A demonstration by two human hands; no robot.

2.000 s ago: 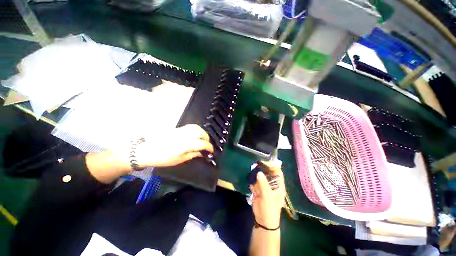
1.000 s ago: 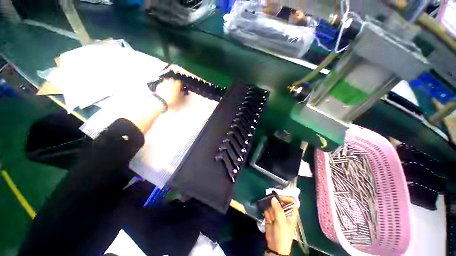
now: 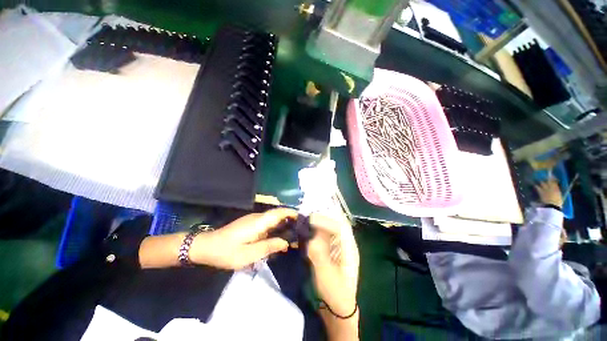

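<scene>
My left hand (image 3: pixel 243 241) and my right hand (image 3: pixel 329 256) meet in front of my lap, below the bench edge. A small black part (image 3: pixel 299 230) is between their fingers, partly hidden. My right hand also holds several metal pins (image 3: pixel 335 248) against its palm. A white scrap (image 3: pixel 318 185) lies just above my right hand. The black tray (image 3: pixel 200 146) carries a slanted row of black parts (image 3: pixel 245 106) with silver dots along its right side.
A pink basket (image 3: pixel 436 170) full of metal pins stands right of the press fixture (image 3: pixel 305 130) and bench press (image 3: pixel 353 36). Rows of black parts (image 3: pixel 136 41) lie on a white sheet (image 3: pixel 143 100) at left, others at right. A person in a grey sleeve (image 3: pixel 542 256) works at far right.
My left hand has come back from the black parts at the upper left to meet my right hand. The view has shifted, showing more of the right side and the other person.
</scene>
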